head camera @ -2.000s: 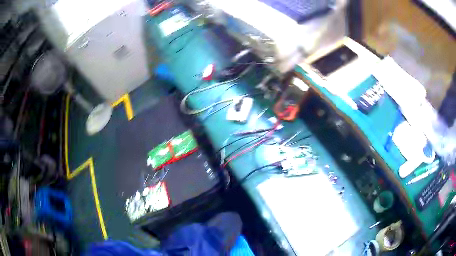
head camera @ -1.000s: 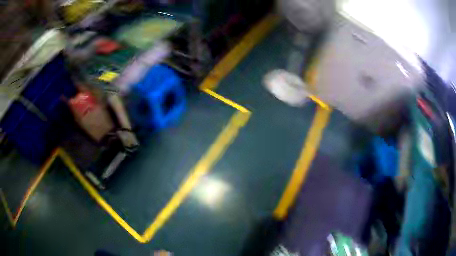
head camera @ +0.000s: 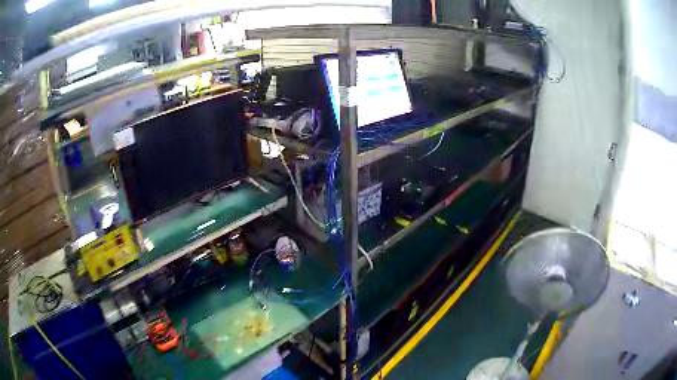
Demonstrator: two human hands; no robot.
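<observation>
Neither of my hands is in view. Nearest in front is a green-topped bench [head camera: 197, 300] at the lower left. A pale mat [head camera: 223, 330] lies on it, with small yellowish, blurred pieces on the mat. An orange-framed multimeter [head camera: 163, 335] sits left of the mat, with thin red leads beside it. A white, round item [head camera: 286, 251] and thin pale cables lie behind the mat.
A dark screen [head camera: 185, 156] and yellow instrument box [head camera: 110, 256] stand on the shelf. A lit monitor [head camera: 382, 89] stands behind a metal post [head camera: 347, 193]. A standing fan [head camera: 555, 273] and grey surface [head camera: 631, 326] are at right; a blue panel [head camera: 74, 345] is lower left.
The view has swung from the bench, across the yellow-lined floor, to shelving with monitors and a fan. The boards with red strips are out of view.
</observation>
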